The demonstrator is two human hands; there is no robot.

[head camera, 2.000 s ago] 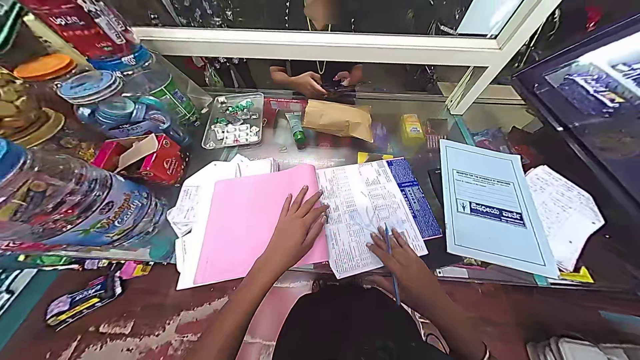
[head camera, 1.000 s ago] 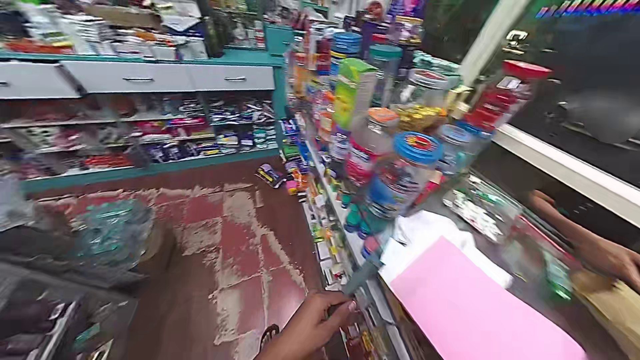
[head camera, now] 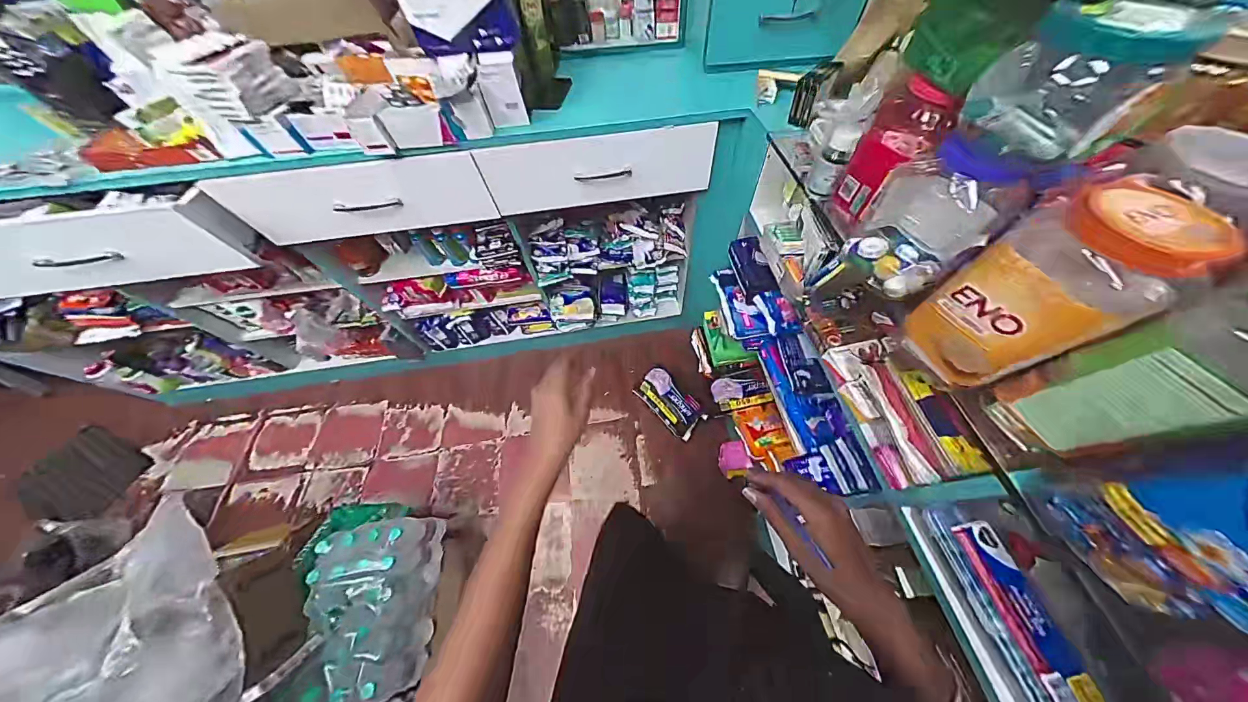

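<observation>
My left hand (head camera: 561, 414) is raised over the tiled floor, blurred, its fingers extended and nothing visible in it. At the shelf side, my right hand (head camera: 804, 526) holds a blue pen (head camera: 801, 531) that points down and to the right. Just beyond its fingertips is a small pink and yellow item (head camera: 734, 458); whether they touch I cannot tell. A black and yellow packet (head camera: 669, 402) lies on the floor between and beyond my hands. Stacked blue packets (head camera: 804, 390) stand beside the glass shelving, farther from me than my right hand.
White drawers (head camera: 595, 174) and open shelves of packets line the far wall under a teal counter (head camera: 643, 97). Plastic jars, one with an orange lid (head camera: 1160, 224), crowd the right. Lower left are a clear plastic bag (head camera: 127, 595) and a wrapped bundle with green spots (head camera: 366, 595).
The view has swung left from the counter with the pink folder and papers to the floor and drawers. My left hand, earlier on the folder, is now over the floor.
</observation>
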